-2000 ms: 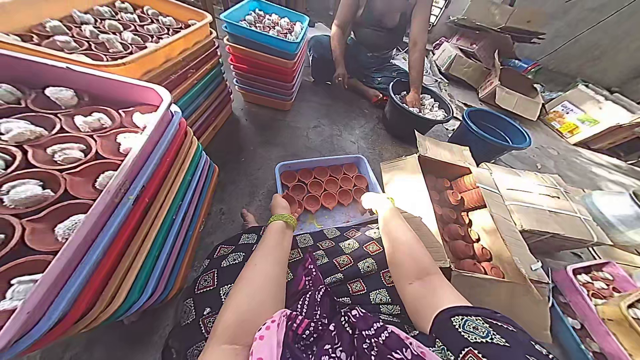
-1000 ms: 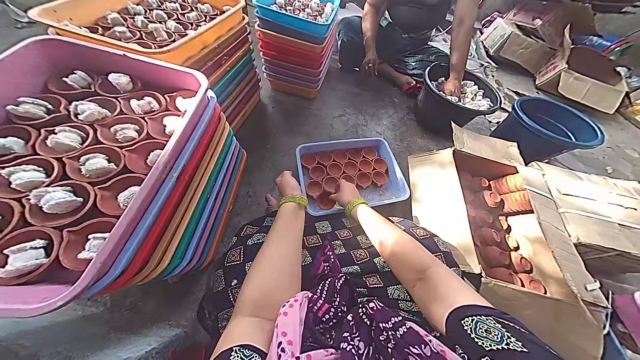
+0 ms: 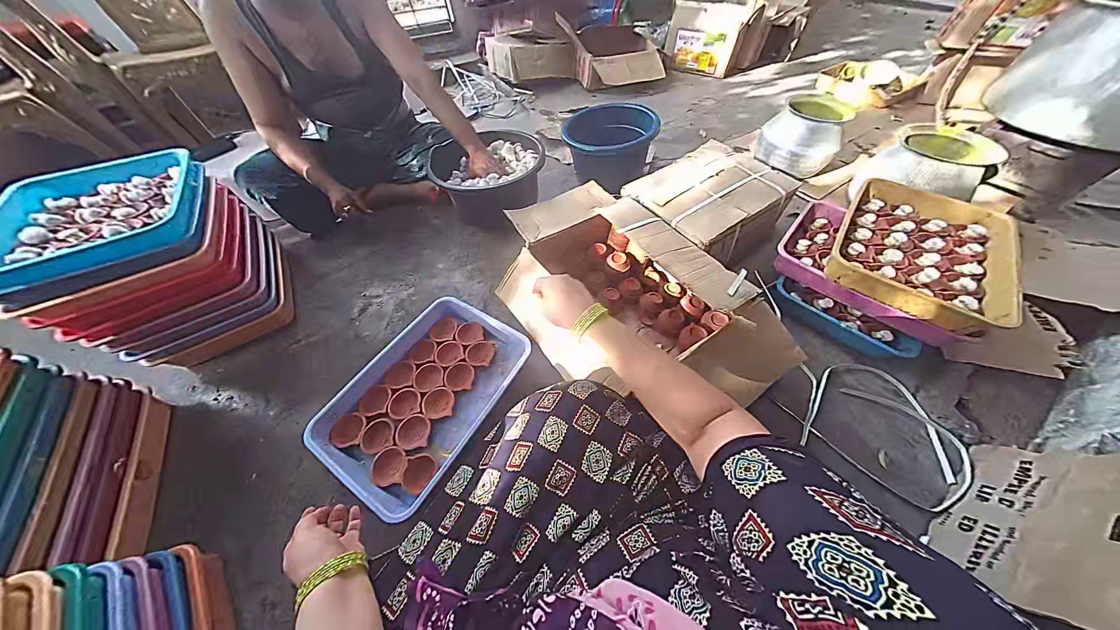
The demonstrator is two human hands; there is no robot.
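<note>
A blue plastic tray (image 3: 328, 411) lies on the ground before me, with small terracotta clay cups (image 3: 404, 404) set in rows and part of its floor bare. Near its lower left corner is my left hand (image 3: 322, 535), fingers loosely curled, with nothing seen in it. Over the left edge of an open cardboard box (image 3: 560, 229) is my right hand (image 3: 563, 302), its fingers curled; whether it holds anything is hidden. Stacked terracotta cups (image 3: 652, 302) fill much of the box, which stands right of the tray.
Stacked trays (image 3: 219, 280) stand on the left, the top one bearing white pieces. Ahead, a seated person has a hand in a dark tub (image 3: 486, 197). Beyond the box are a blue bucket (image 3: 611, 140) and closed cartons (image 3: 709, 192). Filled trays (image 3: 1006, 271) and a loose strap (image 3: 875, 394) lie right.
My right hand has moved from the cups in the tray to the cardboard box. My left hand has come away from the tray's side. The view has swung right.
</note>
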